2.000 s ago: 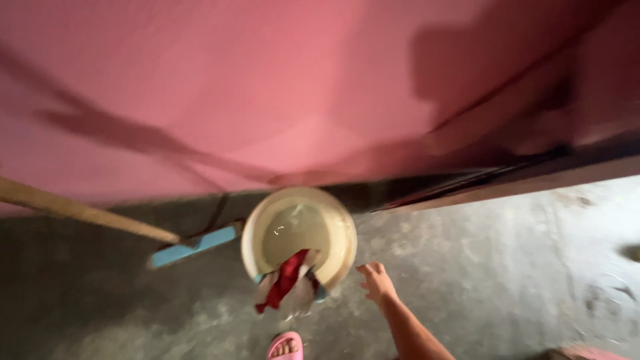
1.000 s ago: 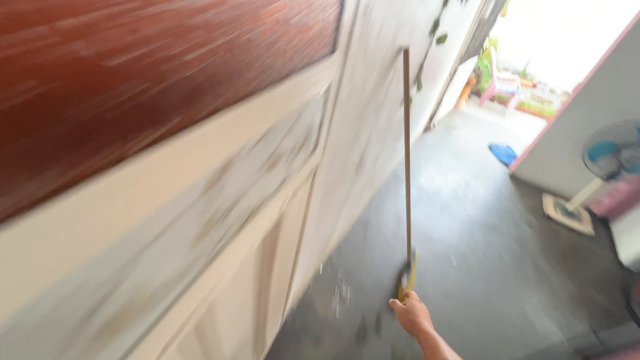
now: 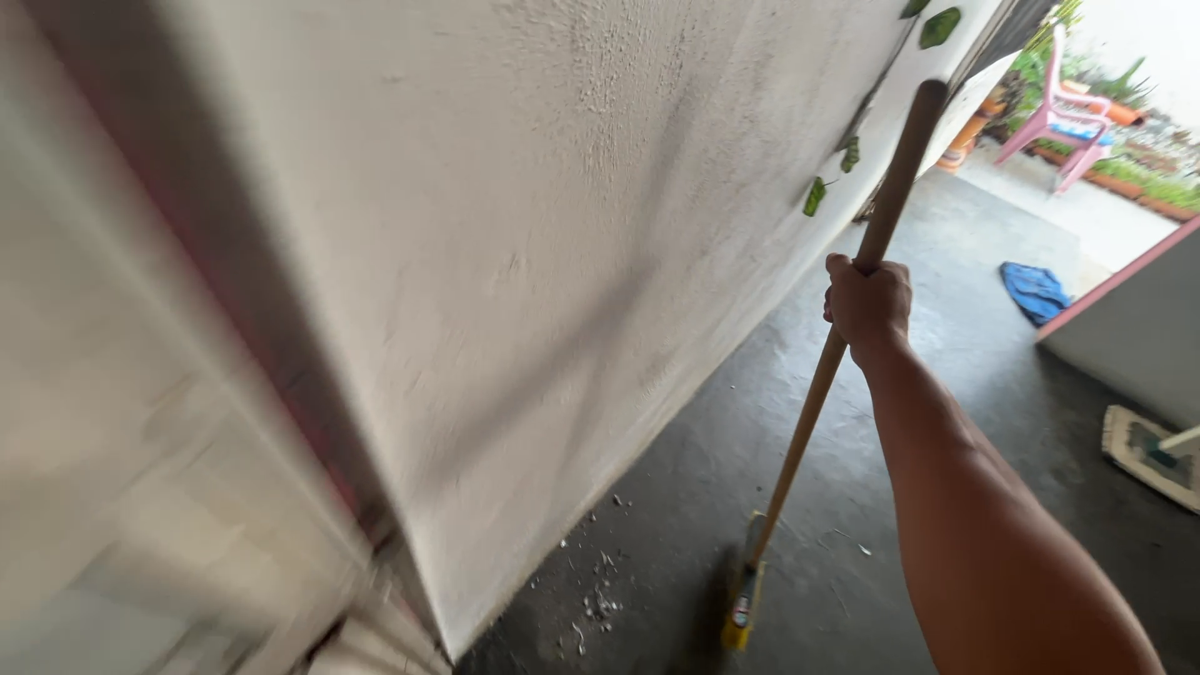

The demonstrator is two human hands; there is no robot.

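My right hand [image 3: 870,298] is closed around the upper part of a long wooden broom handle [image 3: 814,412]. The handle slants from its rounded top end, near the wall, down to a broom head [image 3: 742,600] with a yellow part, low on the dark floor. My left hand is out of view. Pale debris [image 3: 602,600] lies on the floor to the left of the broom head, along the foot of the white wall [image 3: 525,281].
A blue cloth [image 3: 1035,292] lies on the floor by the end of a pink-edged partition [image 3: 1134,328]. The base of a stand fan [image 3: 1153,455] is at the right. Outside the doorway stands a pink plastic chair [image 3: 1055,127] near plants. Leaves [image 3: 814,197] hang along the wall.
My right hand, which was low beside the broom's lower end one second ago, now grips the handle higher up. The view has swung from the pink wall and bucket to the white wall and doorway.
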